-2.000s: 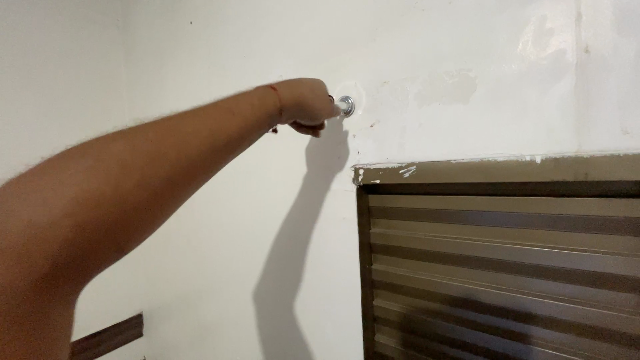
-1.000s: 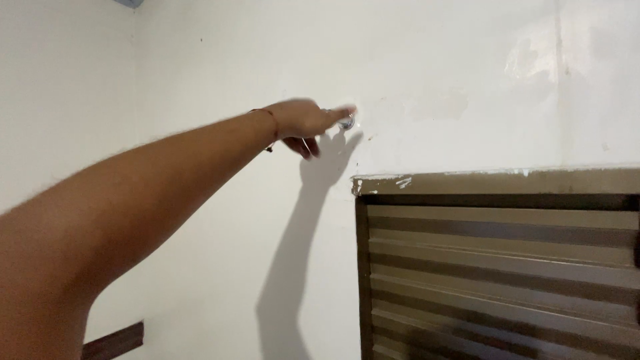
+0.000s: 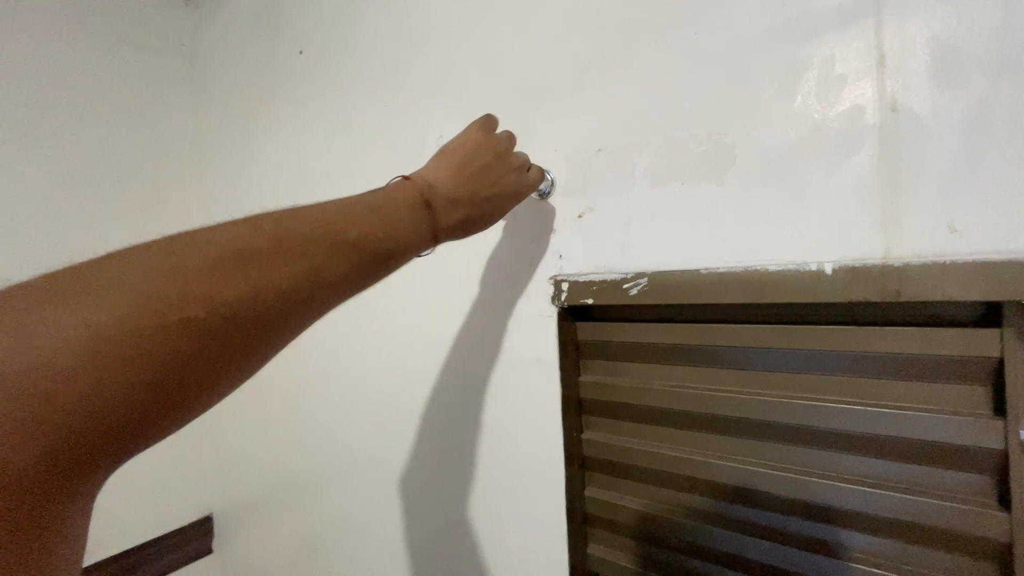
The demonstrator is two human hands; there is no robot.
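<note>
My left hand (image 3: 480, 176) reaches in from the left, its back toward me and its fingers curled. The thumb side of the fist is at a small round chrome fitting (image 3: 546, 185) on the white wall, with the fingertips hidden behind the hand. Only the right rim of the fitting shows beside my knuckles. A thin red cord bracelet (image 3: 432, 210) circles the wrist. My right hand is out of view.
Below and right of the fitting is a brown metal louvred shutter (image 3: 784, 424) in a frame (image 3: 720, 286) with white paint smears. The wall (image 3: 320, 448) has patchy areas. A dark wooden strip (image 3: 160, 548) lies at lower left.
A second ago my left index finger was extended over the fitting; now the fingers are curled in at it, and the wrist has turned. Two seconds ago the fingers also touched the fitting.
</note>
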